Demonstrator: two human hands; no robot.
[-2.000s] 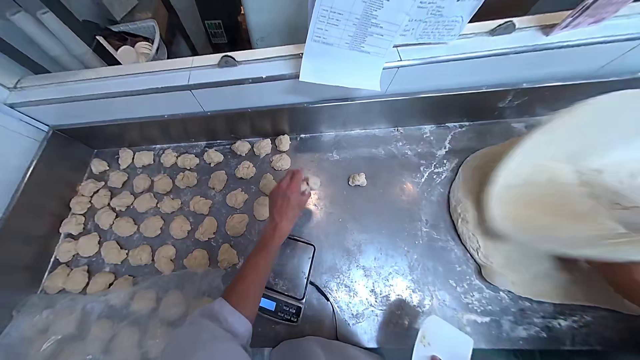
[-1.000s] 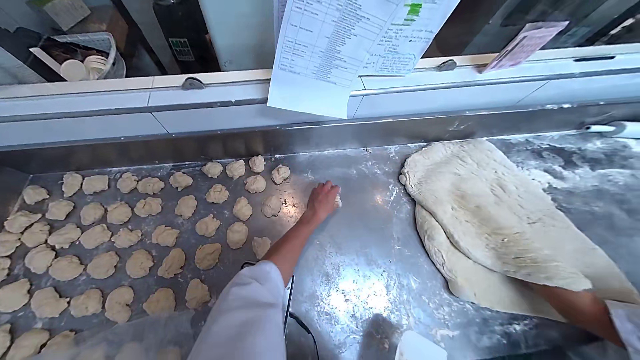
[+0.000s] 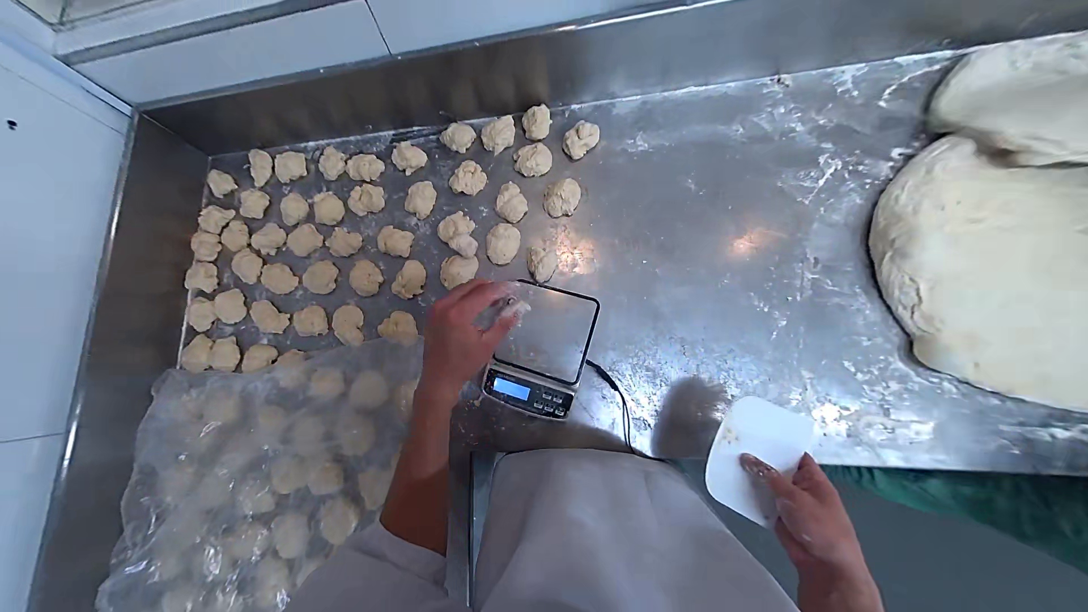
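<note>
My left hand point(image 3: 472, 327) is over the left part of a digital scale's plate point(image 3: 552, 327), fingers curved and apart, fingertips floury, no dough visible between them. The scale's lit display point(image 3: 512, 388) faces me. My right hand point(image 3: 803, 501) grips a white plastic dough scraper point(image 3: 756, 459) at the table's front edge. Rows of rough dough pieces point(image 3: 320, 277) lie left of and beyond the scale; one dough piece point(image 3: 542, 260) is just beyond its far edge. A small, paler dough lump point(image 3: 463, 246) touches another piece.
Clear plastic sheeting point(image 3: 255, 476) covers more dough pieces at the lower left. A large dough mass point(image 3: 994, 263) lies at the right of the floury metal table point(image 3: 722, 195). The scale's cable point(image 3: 625, 408) runs to the front edge. Metal walls point(image 3: 357, 98) border the back and left. Green fabric point(image 3: 960, 501) hangs at front right.
My left hand has moved back from the bare metal beyond the scale to above its plate. The small lump seen alone there earlier is gone from that spot. Another person's arm at the dough mass has left view.
</note>
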